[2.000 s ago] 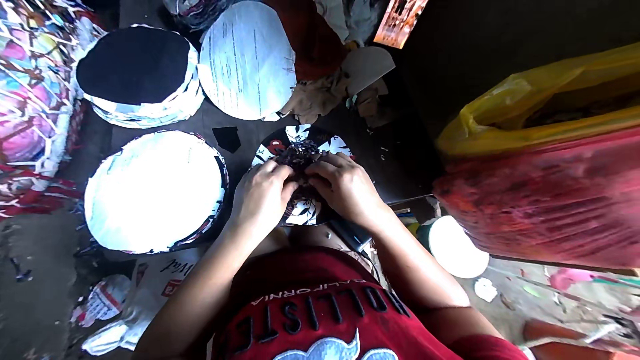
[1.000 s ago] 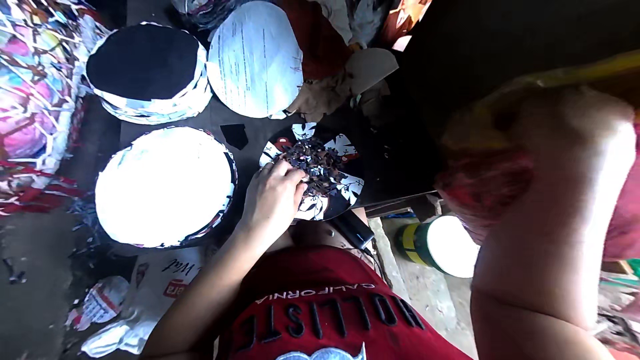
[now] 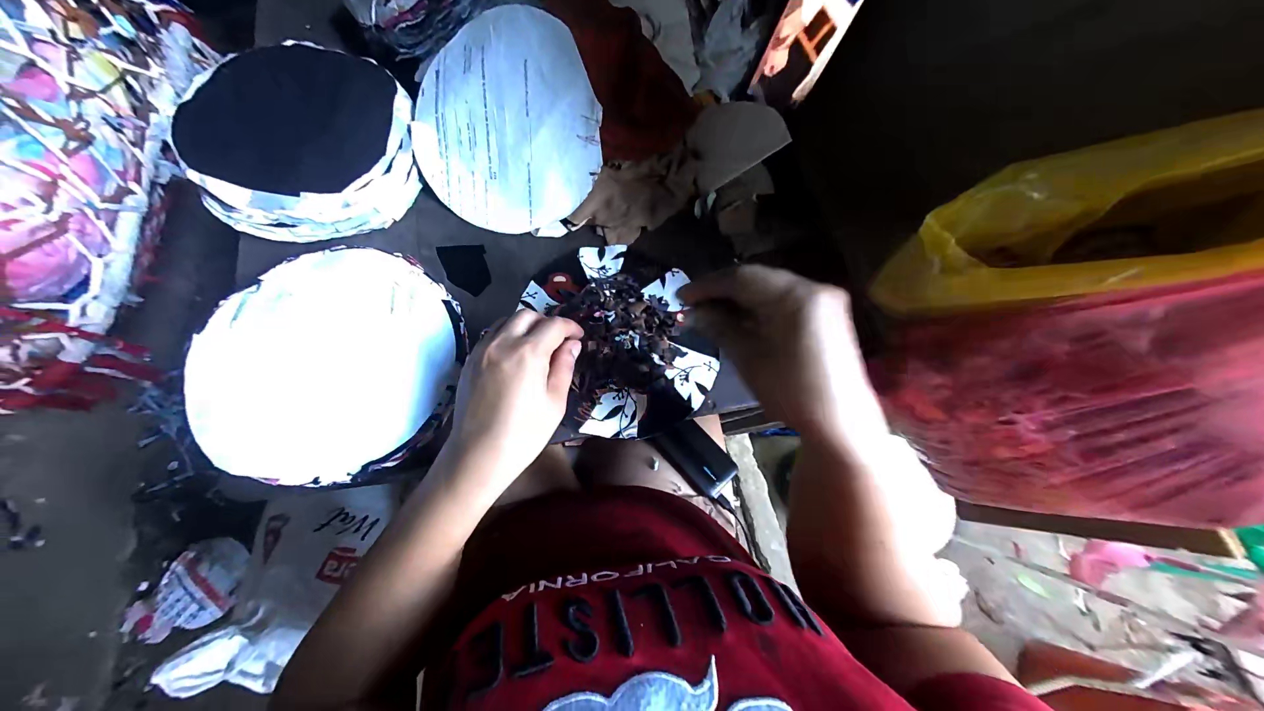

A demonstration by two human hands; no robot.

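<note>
A round piece of black and white patterned fabric (image 3: 614,411) lies on a dark surface in front of me, with a heap of small dark scraps (image 3: 627,331) on its middle. My left hand (image 3: 520,385) rests at the heap's left edge, thumb and fingers near each other at the scraps; whether they pinch any is hidden. My right hand (image 3: 780,331), blurred, is over the right edge of the fabric with its fingertips close together. I cannot tell if it holds anything.
White round pieces (image 3: 321,365) lie at left, a stack with a black top (image 3: 286,118) and a paper disc (image 3: 509,118) beyond. At right stands a red bag (image 3: 1076,395) with a yellow plastic rim (image 3: 987,286). A black device (image 3: 697,457) is near my lap.
My right hand has come back from the yellow-rimmed bag, where it was a second ago, to the right edge of the patterned fabric. My left hand has stayed by the scraps.
</note>
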